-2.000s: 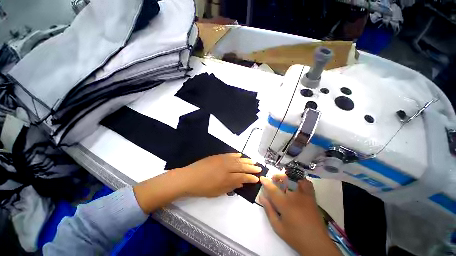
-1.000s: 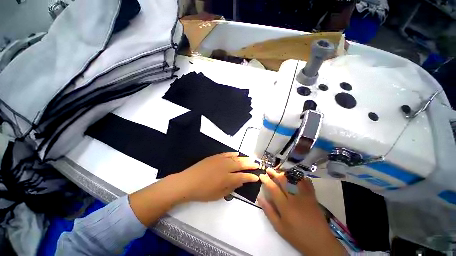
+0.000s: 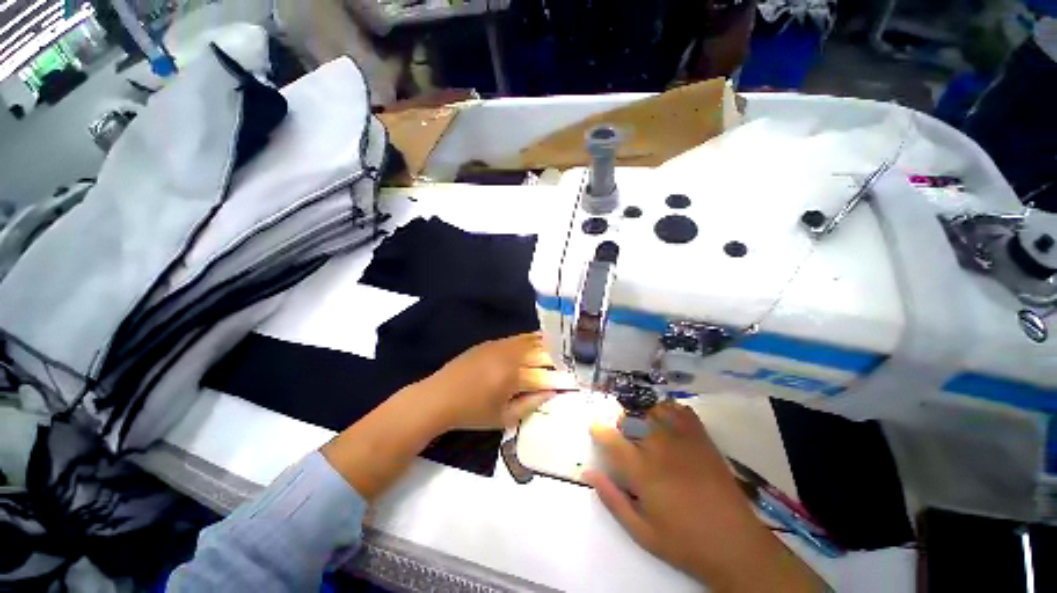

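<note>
Black cut pieces (image 3: 423, 336) lie left of the white sewing machine (image 3: 742, 278). My left hand (image 3: 493, 385) is curled over the edge of the black fabric, its fingertips just left of the needle area. The fabric's lower end shows below that wrist. The pale needle plate (image 3: 554, 446) is bare between my hands. My right hand (image 3: 666, 481) is just right of the presser foot (image 3: 632, 392), fingers bent beside it and partly hidden by the metal parts. I cannot tell whether it holds anything.
Snips or tweezers (image 3: 782, 510) lie right of my right wrist, beside a black strip (image 3: 844, 469). A glossy black phone (image 3: 985, 558) is at the lower right edge. Thick white-grey panels (image 3: 151, 232) are piled left. Brown paper (image 3: 638, 125) lies behind the table.
The view has shifted. My left hand has drawn back left and its fingers have curled. The black fabric has moved left off the needle plate. My right hand stays beside the foot.
</note>
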